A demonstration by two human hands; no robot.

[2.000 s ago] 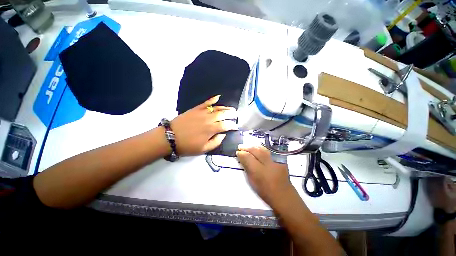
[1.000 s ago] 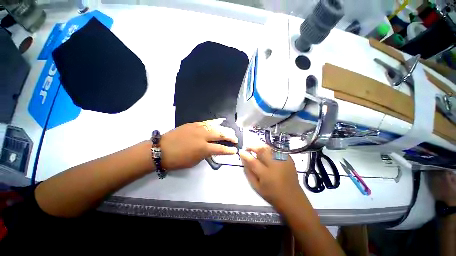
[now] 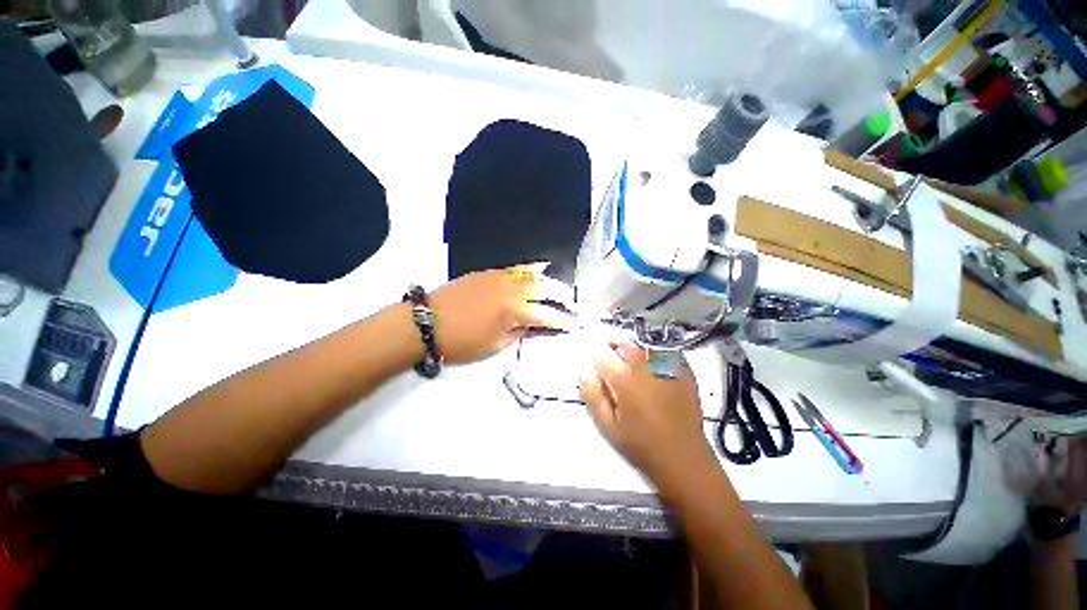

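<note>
A black fabric panel point(image 3: 519, 197) with a rounded far end lies flat on the white table, left of the sewing machine head point(image 3: 668, 226). My left hand point(image 3: 495, 312) lies on the panel's near edge, fingers towards the lit needle area. My right hand point(image 3: 644, 399) is just in front of the needle area, fingertips close together near the panel's near corner. Glare hides what the fingertips touch. A second black panel point(image 3: 286, 185) lies at the left, partly on a blue sheet point(image 3: 149, 244).
Black-handled shears point(image 3: 753, 417) and pink-and-blue snips point(image 3: 828, 435) lie right of my right hand. A ruler scale point(image 3: 477, 506) runs along the table's front edge. Brown cardboard strips point(image 3: 822, 244) are on the machine. Another person's hand point(image 3: 1055, 477) shows at the far right.
The panel's near edge has drawn back from my side of the needle area. My left hand has moved from lying across the panel to its near edge. The camera view has also shifted slightly.
</note>
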